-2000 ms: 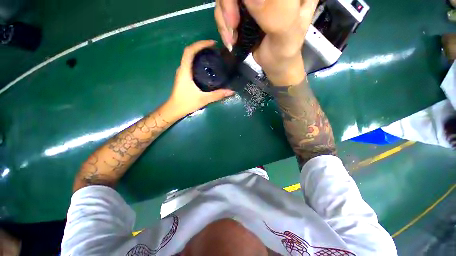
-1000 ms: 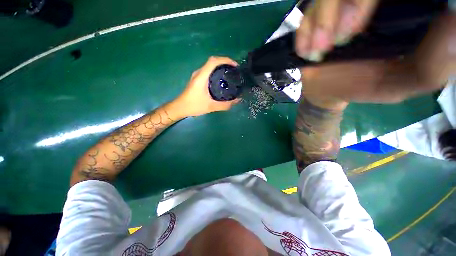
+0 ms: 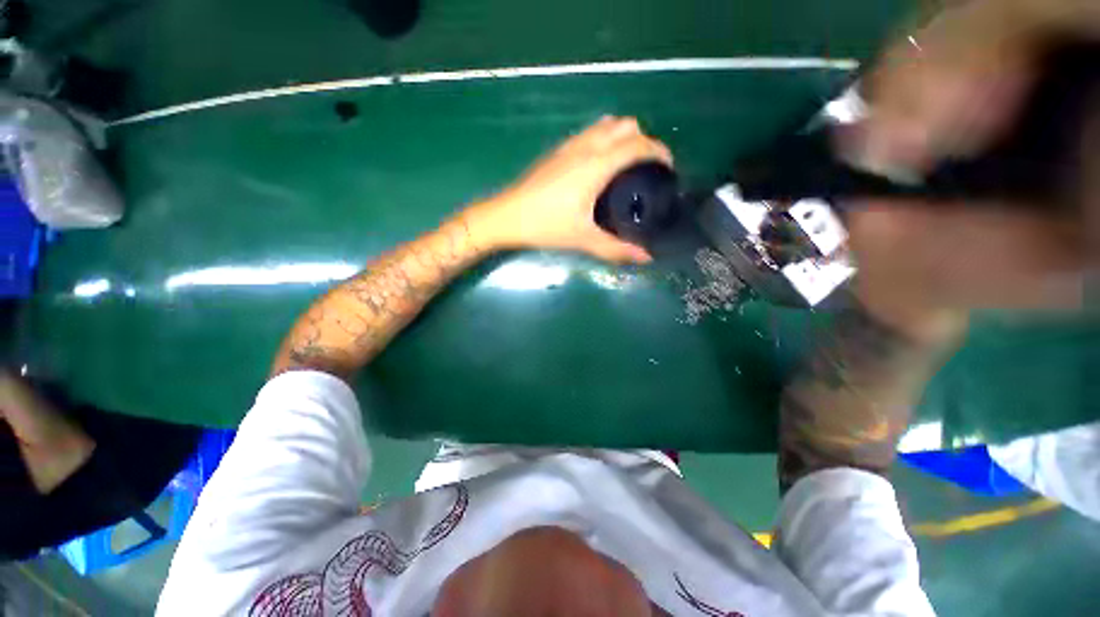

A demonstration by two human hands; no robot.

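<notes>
My left hand grips a black cylindrical housing on the green bench, with its round end facing up. My right hand is large and blurred at the upper right, close to the camera. It is wrapped around the black electric screwdriver, which points left. The driver bit is not clearly visible. The white-silver screw feeder stands right of the housing, partly behind the screwdriver. Small silver screws lie loose in a pile between the housing and the feeder.
The green bench has a white line across its far side. A clear plastic bag and a blue bin are at the left. Another person's arm is at lower left. A white cloth or sleeve is at the right edge.
The camera view has shifted, so the bench scene sits further right and the bag and other person at left now show. The screwdriver has swung from above the housing to its right. My left hand keeps its grip.
</notes>
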